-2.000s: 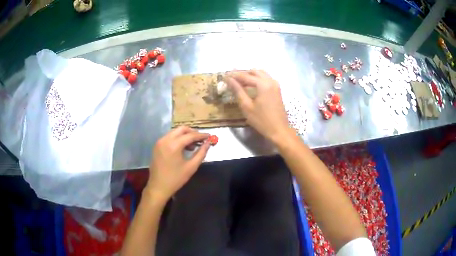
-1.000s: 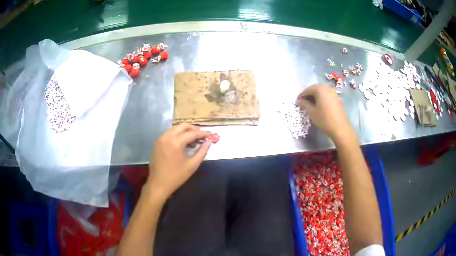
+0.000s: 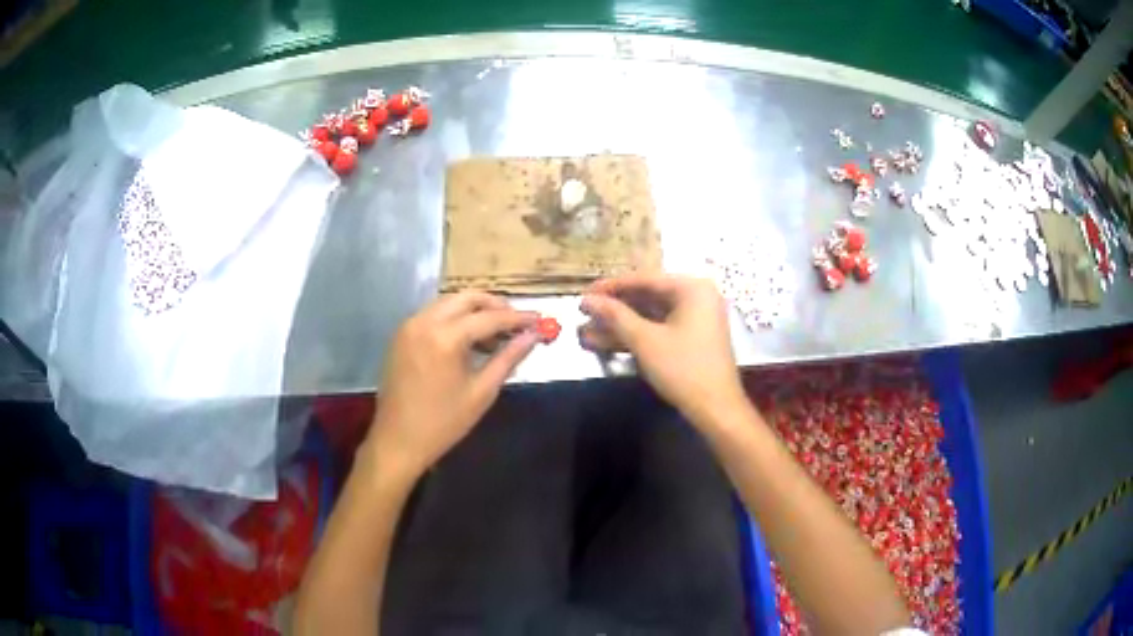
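Note:
My left hand (image 3: pixel 454 354) holds a small red figure (image 3: pixel 547 329) between thumb and fingertips, just in front of the cardboard pad (image 3: pixel 497 230). My right hand (image 3: pixel 665 336) is close to the right of the figure, its thumb and fingertips brought together; whether a tiny part is between them is too small to tell. A whitish glue blob (image 3: pixel 573 194) sits in a dark stain on the pad. Tiny white parts (image 3: pixel 754 283) lie scattered right of the pad.
A translucent plastic bag (image 3: pixel 249 311) lies at left, with a pile of red figures (image 3: pixel 369 124) behind it. More figures (image 3: pixel 845 257) and white discs (image 3: pixel 982 224) lie at right. A blue bin of red-and-white pieces (image 3: pixel 870 478) is below the bench. A green belt (image 3: pixel 497 25) runs behind.
My right hand went from the cardboard pad to the tiny white parts, then came back left beside the figure. My left hand still holds the red figure in nearly the same place.

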